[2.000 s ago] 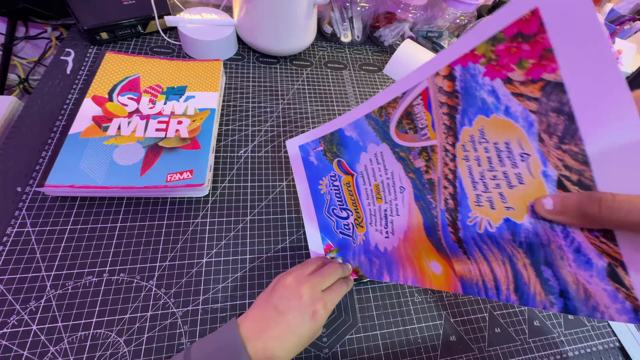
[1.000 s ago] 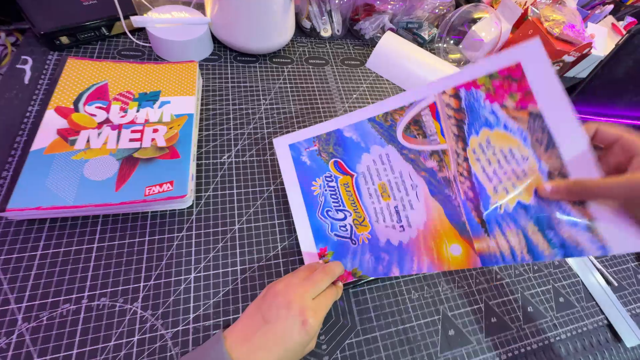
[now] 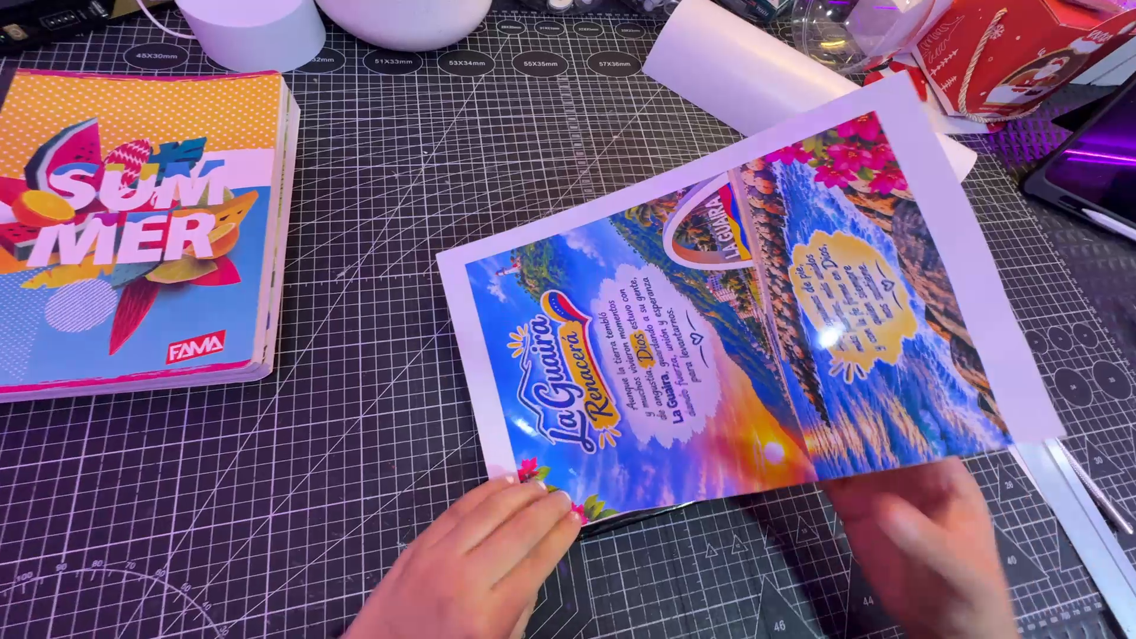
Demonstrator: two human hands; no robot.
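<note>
A glossy printed sheet (image 3: 674, 337) with white borders, showing a seaside sunset picture and writing, lies tilted over the black gridded cutting mat (image 3: 373, 355). My left hand (image 3: 475, 564) holds its lower left corner, with the fingertips on top of the print. Under the sheet's lower edge, right of its middle, is my right hand (image 3: 923, 541); its fingers are hidden beneath the sheet. A thin dark edge shows below the sheet beside my left fingers; what it belongs to cannot be told.
A thick notebook (image 3: 142, 311) with a colourful fruit cover lies at left. Behind are a white round device base (image 3: 253, 31), a white vessel (image 3: 404, 13), a roll of white paper (image 3: 754, 67) and a red box (image 3: 1003, 53). A metal ruler (image 3: 1078, 532) and a tablet (image 3: 1087, 169) are at right.
My right hand has moved from the sheet's right part to beneath its lower edge. The sheet's right end has swung so that more of it shows. My left hand stays at the corner.
</note>
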